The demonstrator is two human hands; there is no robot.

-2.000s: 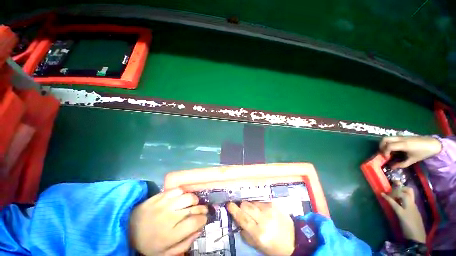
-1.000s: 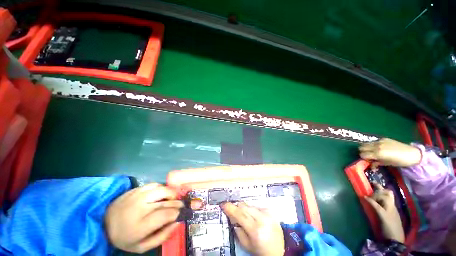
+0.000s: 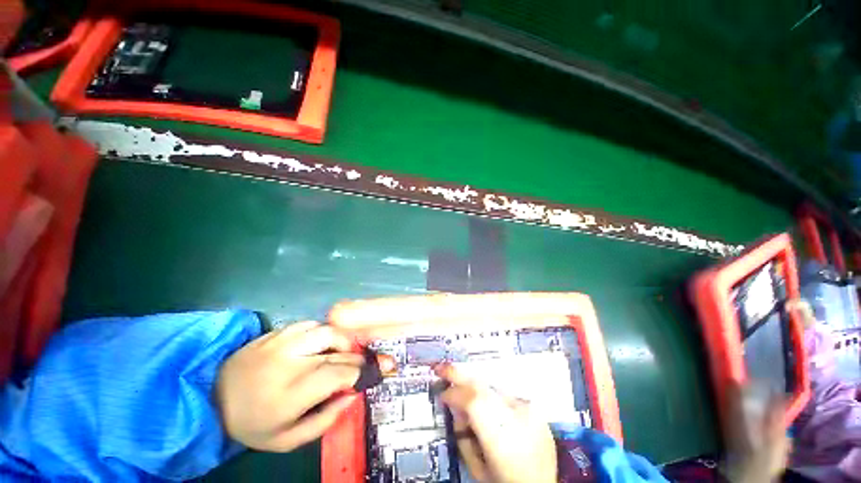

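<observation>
An open-backed tablet [image 3: 411, 406] lies in a red-orange foam tray [image 3: 491, 304] in front of me, its board and shielded parts showing. My left hand [image 3: 293, 385] is at the tablet's upper left corner, with a small dark piece [image 3: 370, 372] at its fingertips. A small orange bit [image 3: 386, 364] shows just beside that piece. My right hand [image 3: 491, 420] rests over the tablet, its index fingertip touching the board near the top edge. Whether it holds anything is hidden.
A framed tablet [image 3: 217, 66] sits on the green conveyor [image 3: 406, 141] at upper left. Red-orange trays [image 3: 33, 217] stand at the left. A worn edge strip [image 3: 434, 192] divides bench and belt. At right a person in pink holds a tilted framed tablet [image 3: 769, 325].
The conveyor tablet has shifted right in view. My left hand has moved from over the board to its upper left corner. The neighbour's framed tablet is now raised and tilted.
</observation>
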